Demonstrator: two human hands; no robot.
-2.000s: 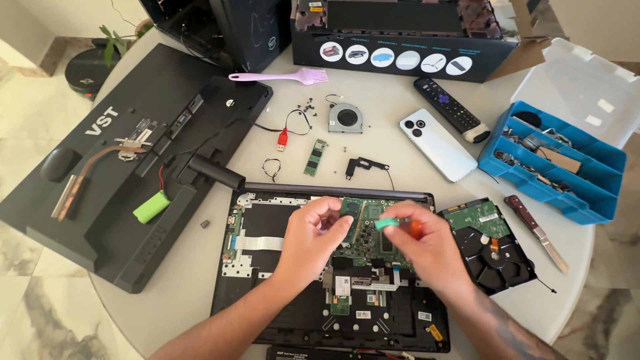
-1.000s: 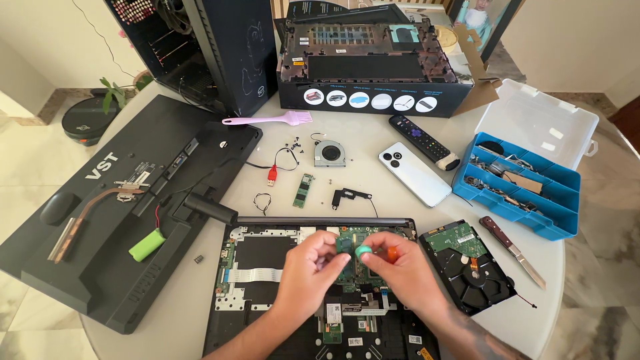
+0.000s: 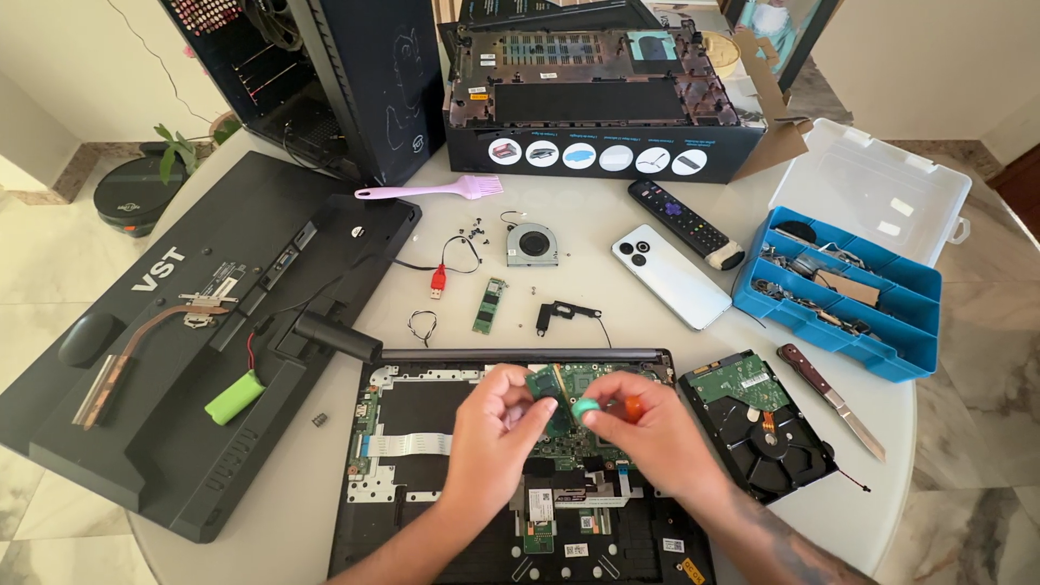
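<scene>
An opened laptop base lies at the table's front, its green motherboard partly hidden by my hands. My left hand pinches a small green memory module, tilted above the motherboard, by its left side. Between the thumb and fingers of my right hand is a small teal-green object, close to the module's gold contact edge; an orange part shows among the same fingers. Whether the green and orange parts belong to one tool, I cannot tell. A white ribbon cable runs beside my left hand.
Behind the laptop lie an M.2 drive, a cooling fan, a speaker part and loose screws. Right: a hard drive, a folding knife, a phone, a blue organizer box. Left: a monitor.
The view has shifted somewhat. Both hands now hold their items closer together, and the green module shows more plainly, raised in the left fingers.
</scene>
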